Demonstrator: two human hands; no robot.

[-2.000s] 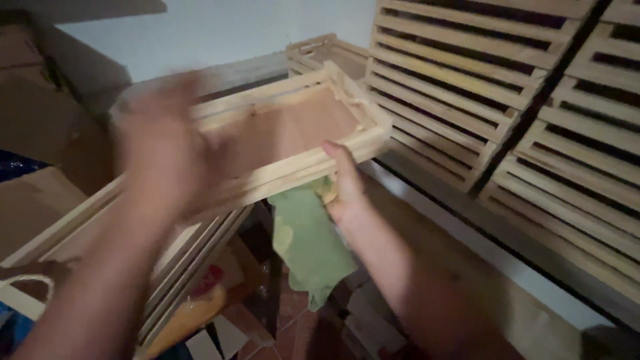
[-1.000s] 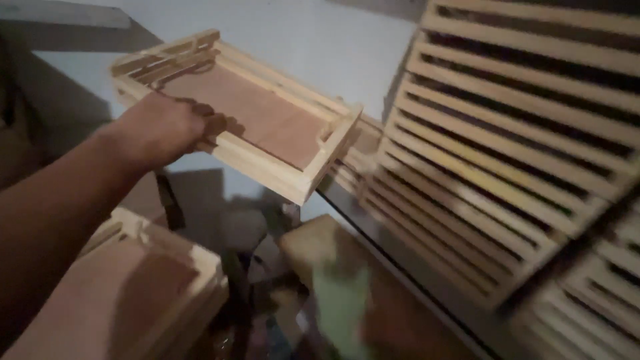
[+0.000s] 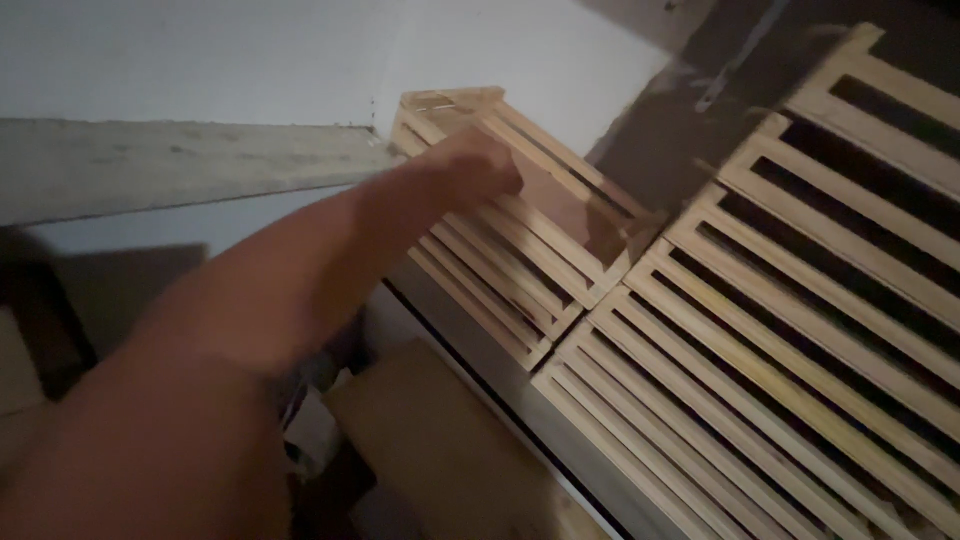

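My left hand is on the near long side of a shallow slatted wooden crate, its fingers mostly hidden over the rail. This crate sits on top of another slatted wooden crate, against the white wall. Its right end meets a taller stack of like crates. My right hand is out of view.
A grey ledge runs along the wall at the left. The crates stand on a dark-edged shelf. Below it lies a brown cardboard box, with blurred items beside it. A dark panel stands behind the crates.
The crate, held in the air by my left hand a second ago, now rests on the short stack beside the taller one. My right hand, seen two seconds ago with a green cloth, has left the view.
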